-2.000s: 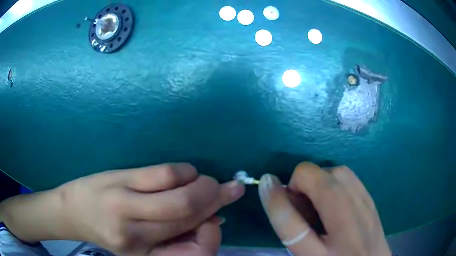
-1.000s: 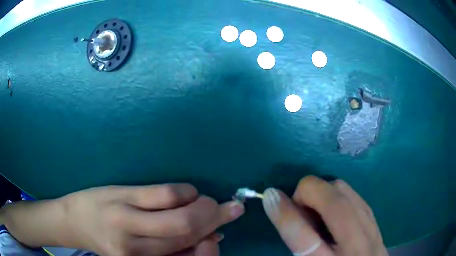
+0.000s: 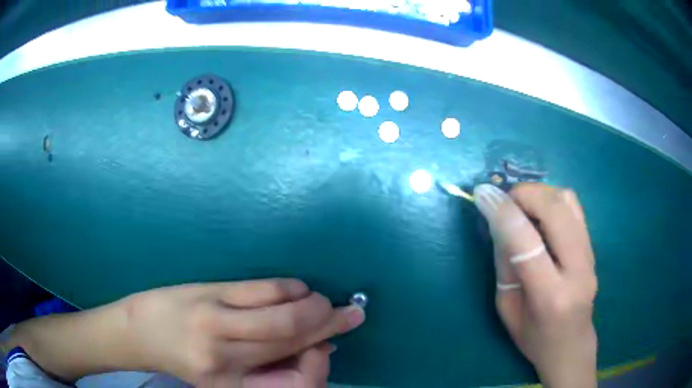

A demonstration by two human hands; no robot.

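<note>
My left hand (image 3: 258, 326) is at the lower left and holds a small silvery disc (image 3: 359, 301) at its fingertips. My right hand (image 3: 542, 265), with whitish finger cots, is at the right and holds a cotton swab (image 3: 460, 192) by its yellow stick. The white tip points left, close to a glaring white disc (image 3: 420, 180) on the green bench; whether they touch I cannot tell. Several more white discs (image 3: 388, 131) lie farther back.
A black perforated ring part (image 3: 205, 107) lies at the back left of the green bench (image 3: 250, 220). A grey metal bracket (image 3: 523, 171) is partly hidden behind my right hand. A blue tray (image 3: 334, 26) with white contents stands beyond the pale rail (image 3: 531, 64).
My right hand has moved up and right with the swab, away from my left hand, which still holds the disc. The view has shifted, so the blue tray now shows.
</note>
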